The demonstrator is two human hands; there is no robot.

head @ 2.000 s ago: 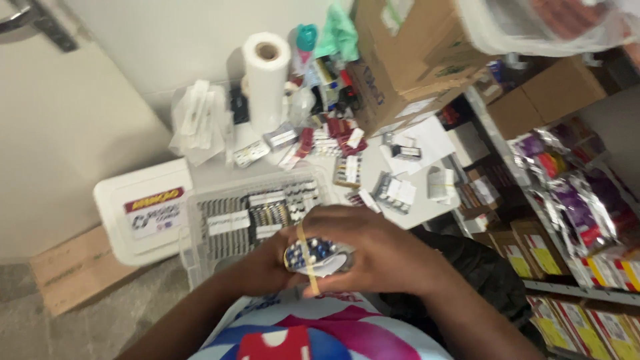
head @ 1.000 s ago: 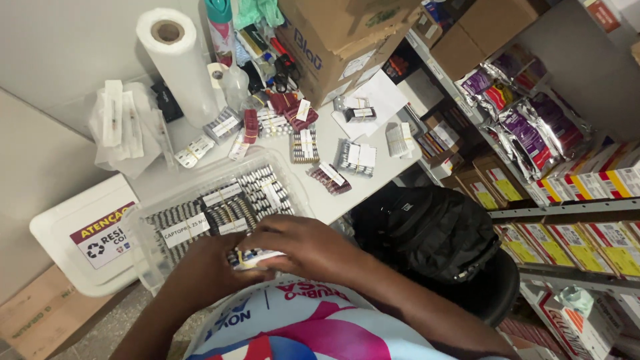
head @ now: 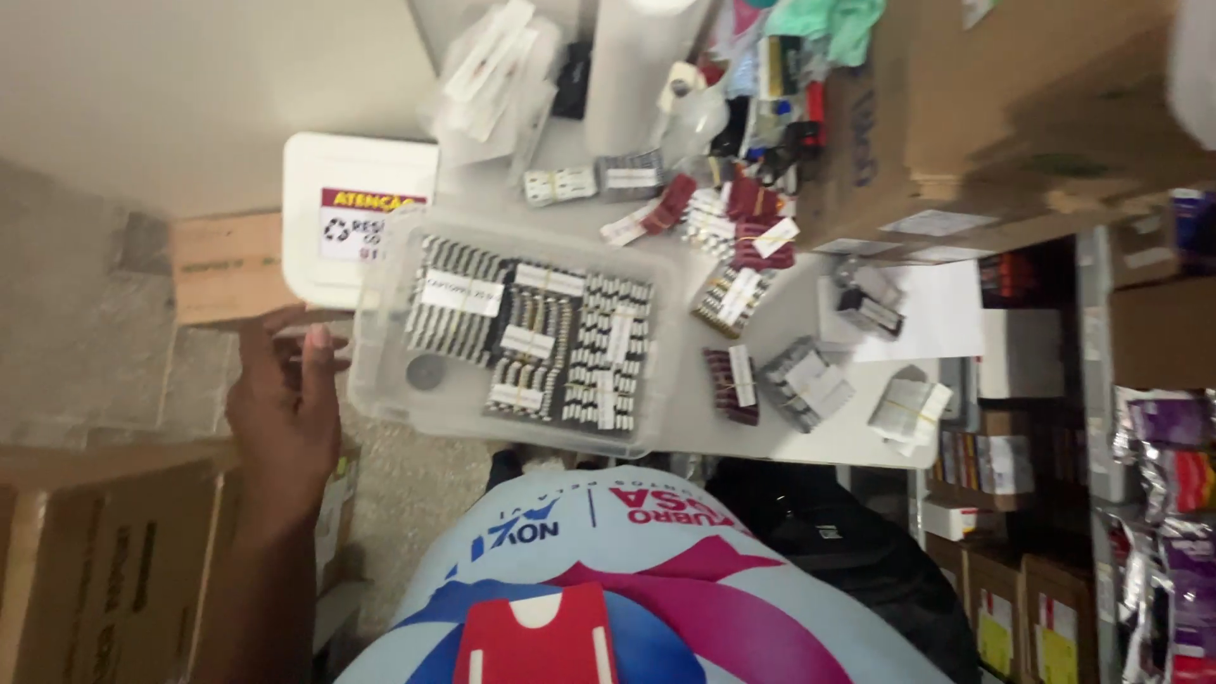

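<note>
My left hand point(head: 290, 399) is raised at the left of the head view, fingers apart and holding nothing, just left of a clear plastic bin point(head: 380, 389). Rows of banded blister packs with paper labels point(head: 456, 299) stand in the bin, and a dark round spot shows at its lower left. My right hand is out of view. To the right of the bin, banded bundles of blister packs lie on the white table: a dark red one point(head: 731, 385), a silver one point(head: 807, 385) and a pale one point(head: 910, 410).
A white lidded container point(head: 356, 171) stands behind the bin's left side. Cardboard boxes point(head: 114, 560) are at lower left, and a large carton point(head: 997, 114) is on the table at upper right. A black backpack point(head: 836, 541) lies below the table's edge; stocked shelves point(head: 1102, 456) line the right.
Both hands were together over the near edge of the bin, around a banded bundle. Now the left hand is empty and off to the left, and the right hand has left the view.
</note>
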